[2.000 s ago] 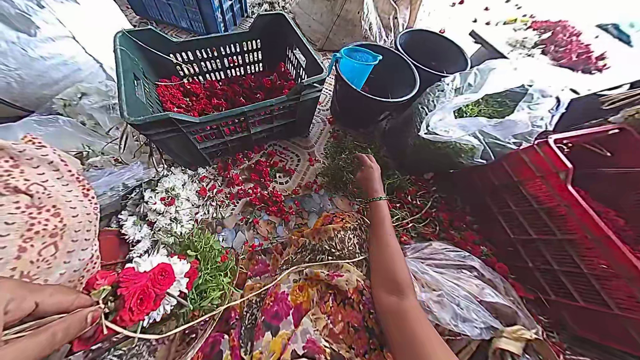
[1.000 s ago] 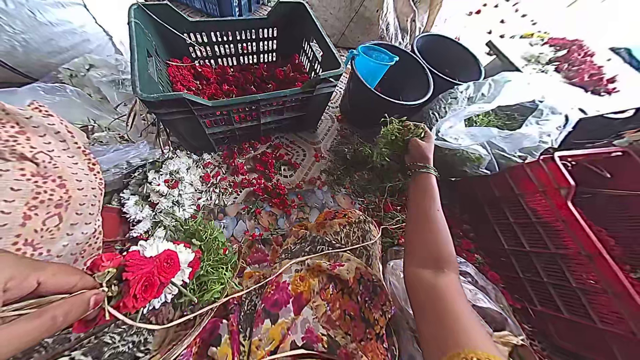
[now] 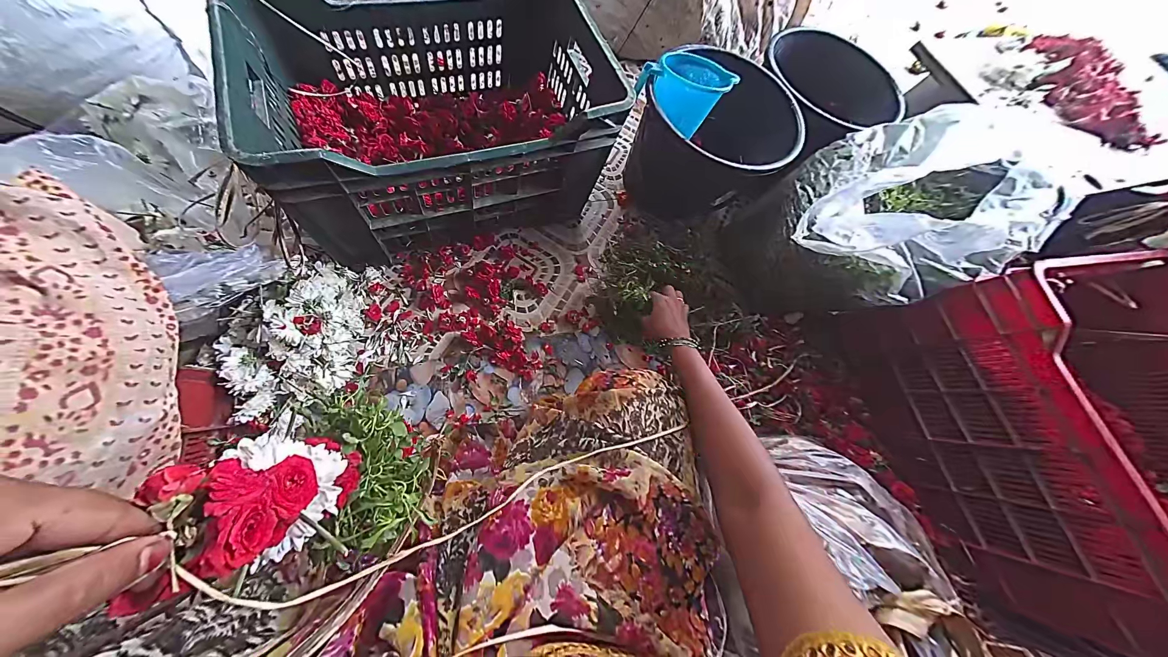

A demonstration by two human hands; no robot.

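At the lower left, my left hand (image 3: 87, 557) pinches a small bunch of red roses (image 3: 260, 502) and white flowers together with a pale fibre cord (image 3: 538, 484). The cord runs from there across the floral cloth over my lap. My right hand (image 3: 668, 318) reaches forward, its fingers at a heap of green sprigs (image 3: 643, 274) on the floor; its fingertips are partly hidden in the greens. White chrysanthemum-like flowers (image 3: 315, 333) lie left of centre, with more green sprigs (image 3: 388, 461) just below them. Loose red flowers (image 3: 493, 319) are scattered across the patterned floor.
A dark green plastic crate (image 3: 438, 160) holding red flowers stands ahead. Beside it are two black buckets (image 3: 721, 173) (image 3: 835, 82), a blue plastic mug (image 3: 689, 91) on the nearer one's rim. A clear plastic bag (image 3: 940, 201) with greens and a red crate (image 3: 985, 411) are on the right.
My right hand lifted a tuft of green sprigs toward the buckets one second ago; now it is back down at the heap. The left hand keeps hold of the roses at the lower left.
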